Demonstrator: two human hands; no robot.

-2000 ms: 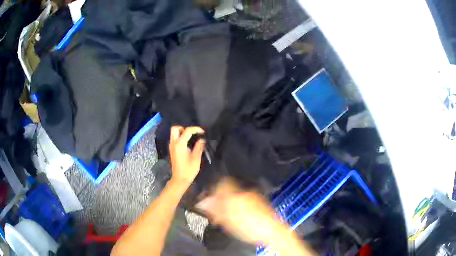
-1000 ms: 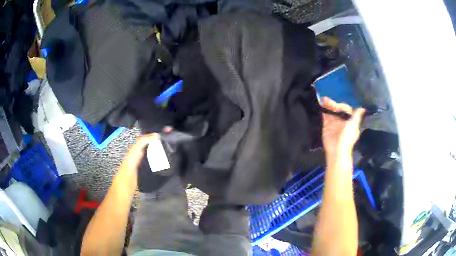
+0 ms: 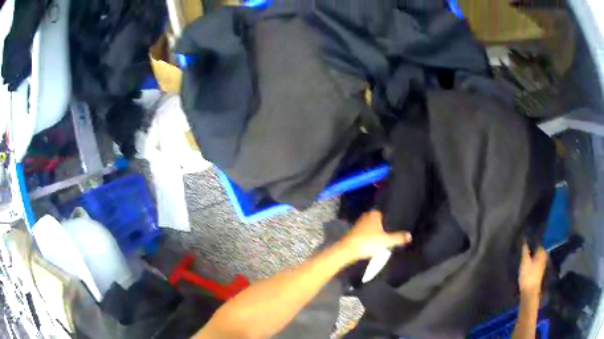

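A large dark grey cloth piece hangs in front of me over the lap area, spread between my hands. My left hand grips its left part, with a small white tag showing just below the fingers. My right hand is at the cloth's right edge, with its fingers closed on dark cloth. More dark panels lie over a blue crate ahead and left.
A red stool part is at lower left. A blue basket and white rounded machine parts are on the left. Another blue crate is under my right hand. Speckled floor shows between them.
The view has turned left, so things appear further right. Since the first frame my hands have moved apart and the cloth has been spread between them.
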